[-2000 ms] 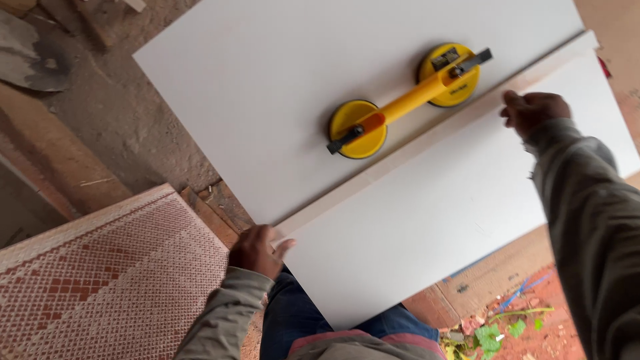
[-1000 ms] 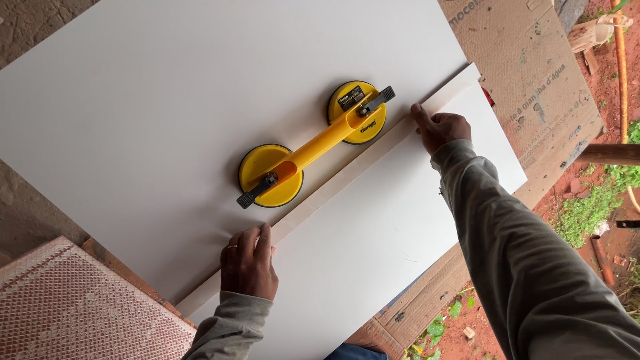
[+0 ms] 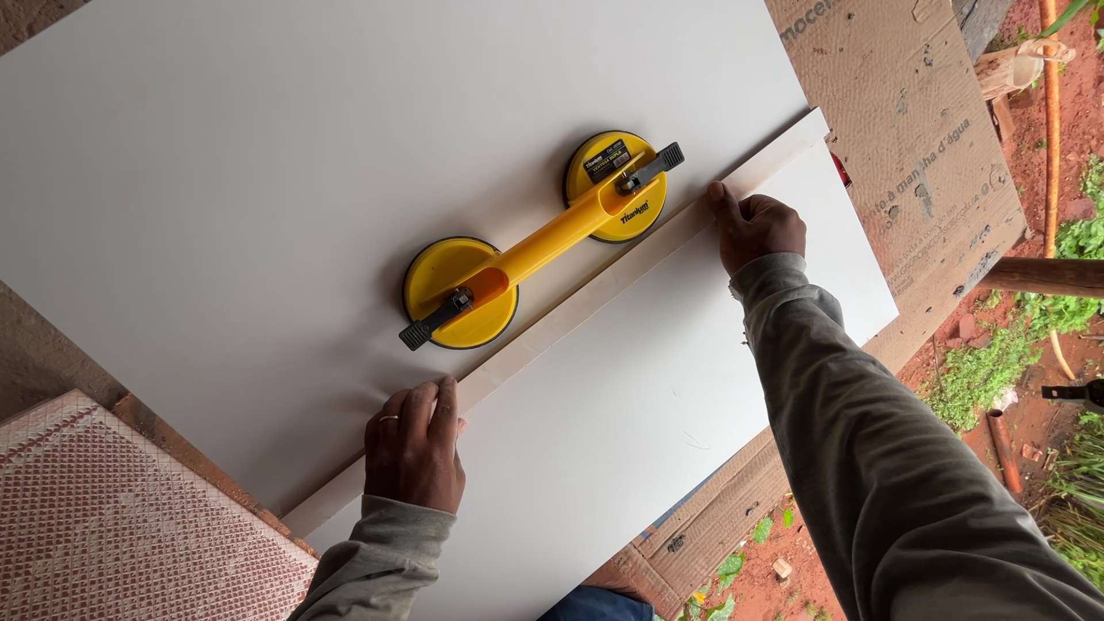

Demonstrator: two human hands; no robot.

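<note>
A long, narrow pale strip [image 3: 595, 302] lies diagonally across a large white panel [image 3: 216, 198]. My left hand [image 3: 416, 444], with a ring on one finger, grips the strip toward its lower left end. Near its upper right end, my right hand [image 3: 759, 226] pinches the strip between thumb and fingers. Just above the strip, a yellow double suction cup lifter [image 3: 552, 240] with black levers rests on the panel, roughly parallel to the strip. Neither hand touches the lifter. The undersides of both hands are hidden.
Printed cardboard [image 3: 914, 172] lies under the panel's right side. A tile with a textured, gridded back [image 3: 138, 517] is at the lower left. Beyond the cardboard are a wooden pole [image 3: 1048, 277], an orange hose [image 3: 1051, 138], red soil and green plants.
My left hand has moved from the strip's lower left end, at the panel's edge, to farther up along it. My right hand now pinches the strip. The view has shifted right.
</note>
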